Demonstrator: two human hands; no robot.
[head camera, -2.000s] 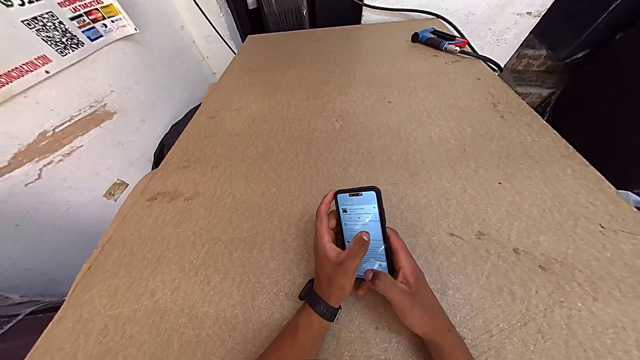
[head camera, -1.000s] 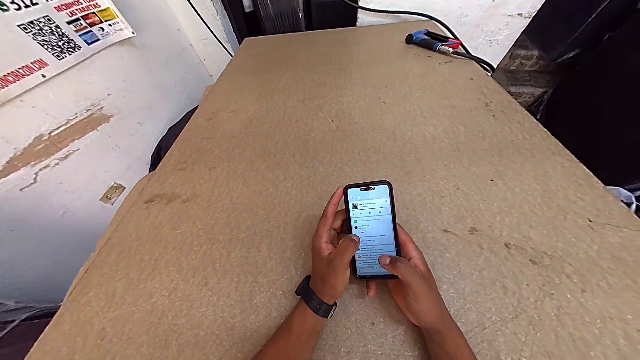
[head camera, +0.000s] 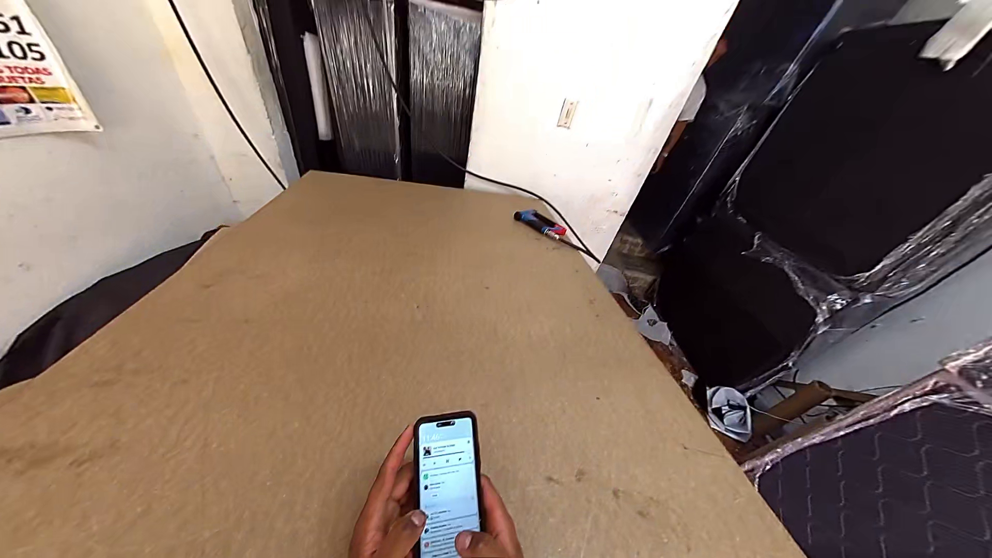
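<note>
A smartphone (head camera: 448, 484) in a dark case, its screen lit, is held upright between both hands at the bottom middle of the head view. My left hand (head camera: 387, 508) wraps the phone's left edge, the thumb over the lower left of the screen. My right hand (head camera: 492, 523) grips the right edge, with its thumb on the lower part of the glass. The wrists lie outside the frame. Beneath the hands is a table with a brown board top (head camera: 349, 333).
A blue and black hand tool (head camera: 540, 224) with a cable lies at the far right corner. Behind are plastic-wrapped panels (head camera: 356, 93) and a white wall (head camera: 542, 93). Part of a person (head camera: 686, 108) shows at the back right. Wrapped dark pieces (head camera: 868, 496) stand beside the table.
The view has tilted up and swung right, bringing the wrapped furniture and the person at the back into sight. Both hands still hold the phone.
</note>
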